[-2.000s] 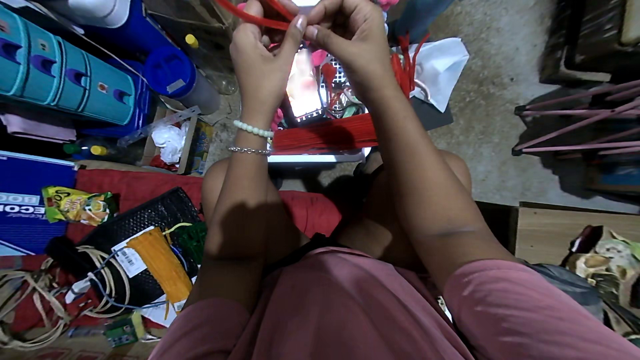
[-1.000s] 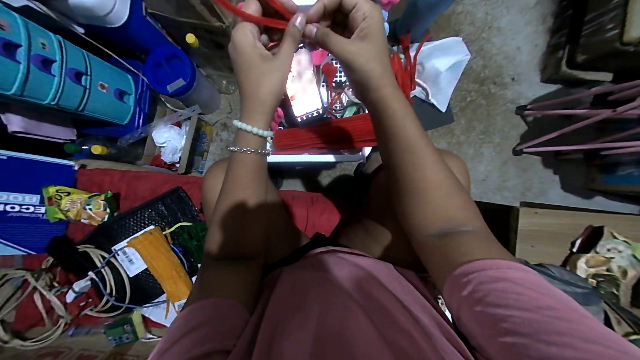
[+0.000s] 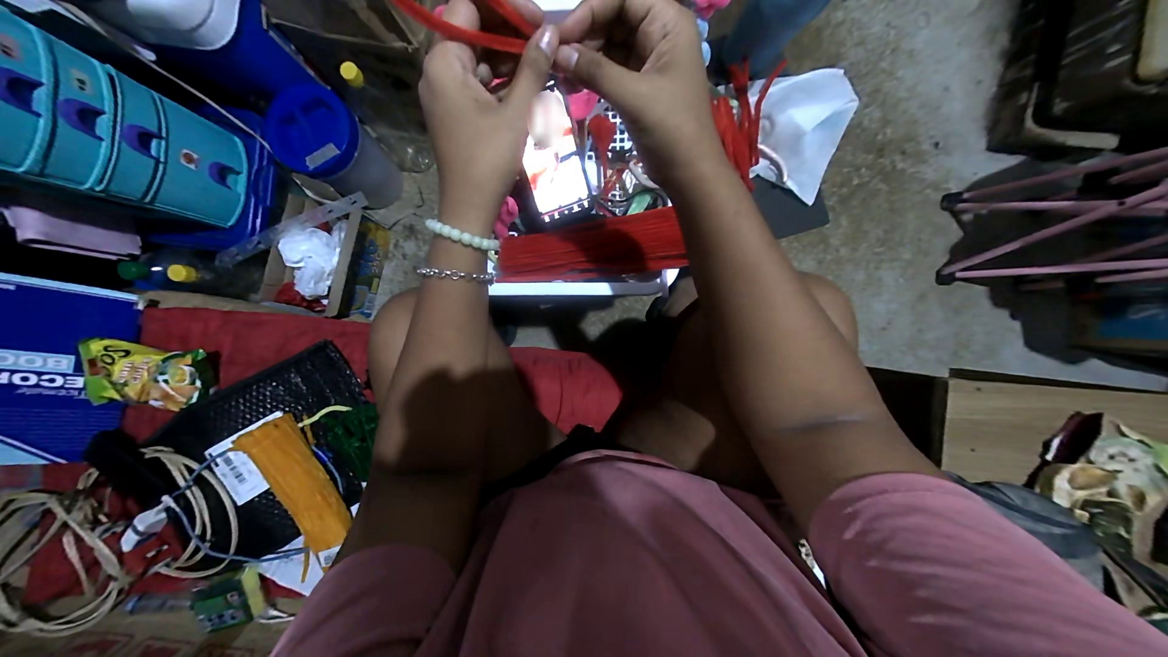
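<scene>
At the top edge, my left hand [image 3: 484, 100] grips a red pipe cleaner or soft cord [image 3: 456, 33] between thumb and fingers. My right hand [image 3: 643, 78] meets it, its thumb and fingertips pinched at the same red strand. Part of the strand leaves the frame. Below my hands lies a lit phone [image 3: 557, 169] in a white tray [image 3: 584, 288]. A bundle of red strands [image 3: 589, 245] lies across the tray's near side. More red strands [image 3: 733, 128] stick out beside my right wrist, next to a white sheet [image 3: 808, 128].
Teal drawers [image 3: 119, 128] and a blue-lidded container [image 3: 315, 132] stand at left. On red cloth lie a snack packet [image 3: 146, 372], a black mesh pouch [image 3: 274, 392], an orange bundle [image 3: 297, 479] and coiled cord [image 3: 55, 547]. A folded pink metal frame [image 3: 1058, 224] lies at right.
</scene>
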